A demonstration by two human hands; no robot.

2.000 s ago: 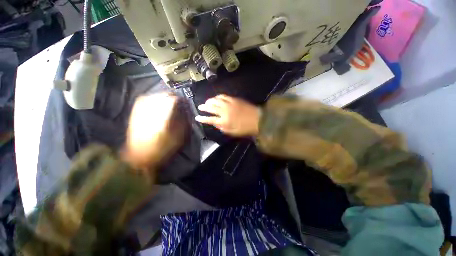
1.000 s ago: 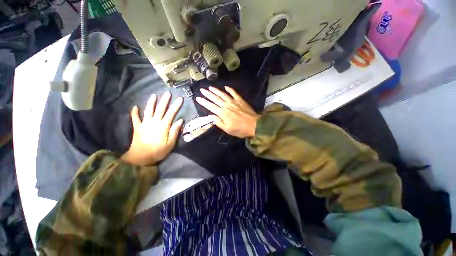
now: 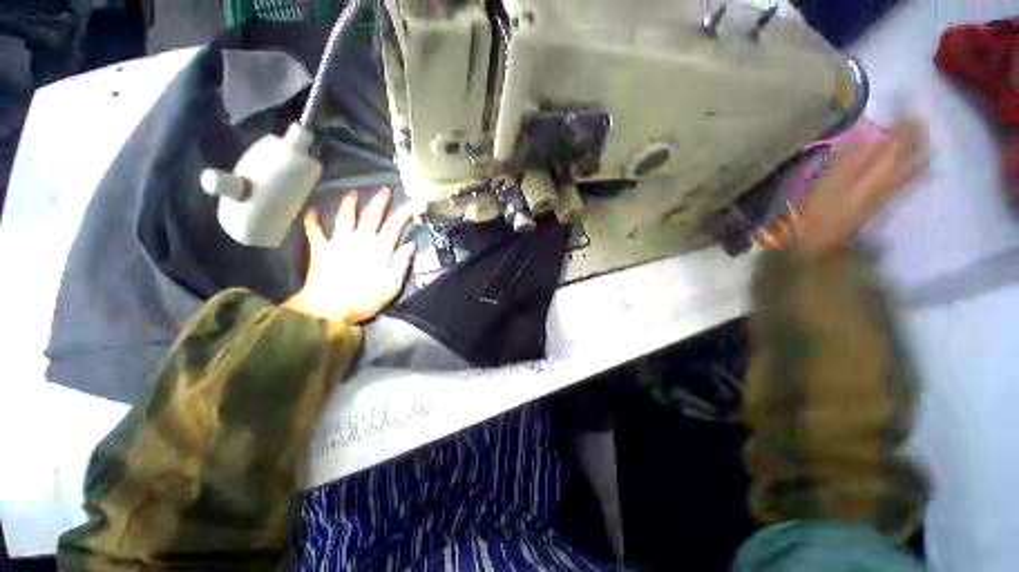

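A garment piece, grey on the left and black at the needle area (image 3: pixel 492 296), lies on the white table and under the machine head. A narrow stitched outline shows on its black part. My left hand (image 3: pixel 355 259) lies flat on the grey cloth left of the needle, fingers spread, holding nothing. My right hand (image 3: pixel 855 190) is off the cloth, blurred, at the right beyond the table edge near a pink item. Whether it holds anything is unclear. The presser foot (image 3: pixel 445 248) is just right of my left fingertips.
The cream sewing machine head (image 3: pixel 659 101) spans the top. The white sewing lamp (image 3: pixel 268 188) hangs left of the needle. Orange scissors handles (image 3: pixel 773 232) lie right of the machine. Red cloth (image 3: pixel 986 73) is at the far right, a green basket (image 3: pixel 266 10) at the top.
My right hand has left the cloth and moved far right past the scissors. My left hand stays flat on the cloth. The black cloth has shifted and the view has turned right.
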